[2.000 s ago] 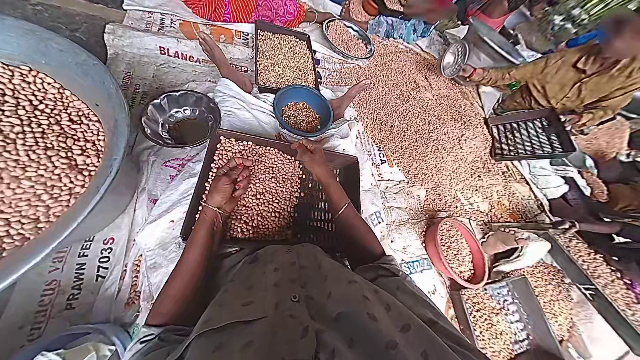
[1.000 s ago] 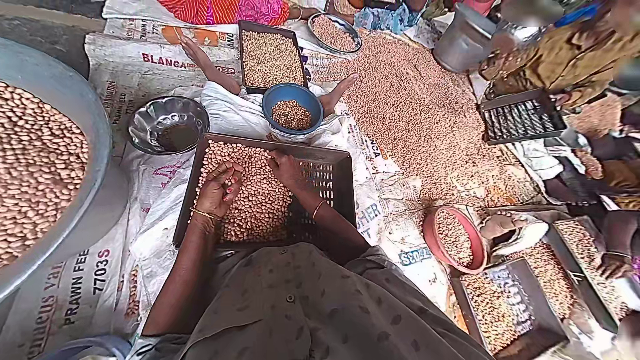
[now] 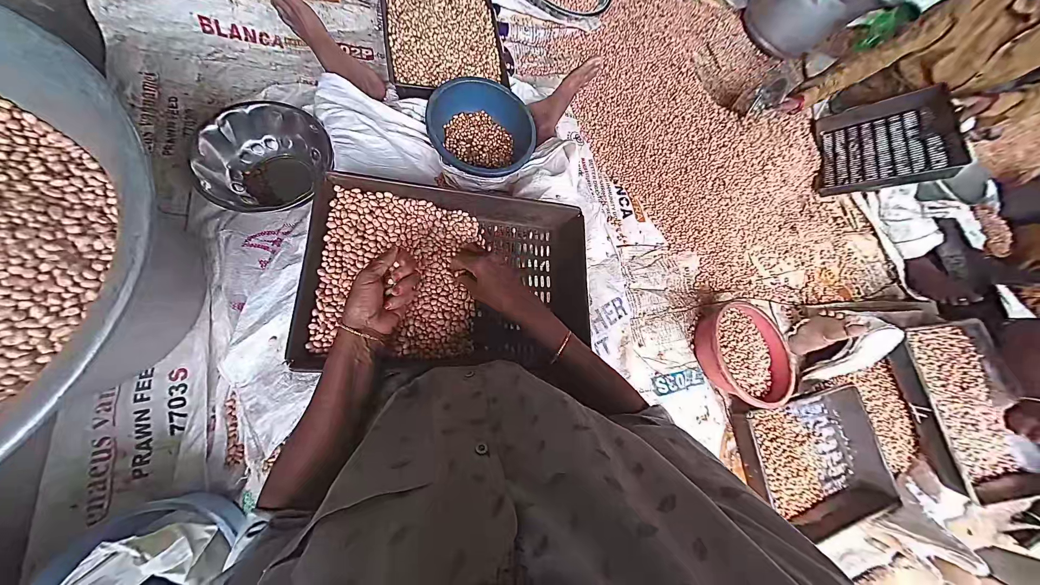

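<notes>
A dark slotted tray (image 3: 532, 213) sits in front of me, its left and middle part covered with shelled peanuts (image 3: 349, 227). Over these peanuts my left hand (image 3: 380, 292) is turned palm up with fingers curled around a few of them. My right hand (image 3: 491, 280) reaches into the heap near the bare slots; its fingertips touch the nuts, and whether they hold one is hidden. Just beyond the tray's far edge stands a blue plastic bowl (image 3: 439, 101) with some darker nuts inside. A shiny fluted metal bowl (image 3: 219, 154) with a little dark matter lies beyond the tray's left corner.
A large metal basin (image 3: 134, 236) of peanuts stands at left. Another nut-filled tray (image 3: 398, 81) is at the top. Peanuts (image 3: 691, 146) spread over sacks at right, near a red tub (image 3: 707, 349), a slatted tray (image 3: 886, 150), a lower tray (image 3: 861, 487) and other people's limbs.
My right hand has moved from close beside the left to the heap's right part. At upper right, a co-worker's metal pot has changed position. The view has come closer to the tray.
</notes>
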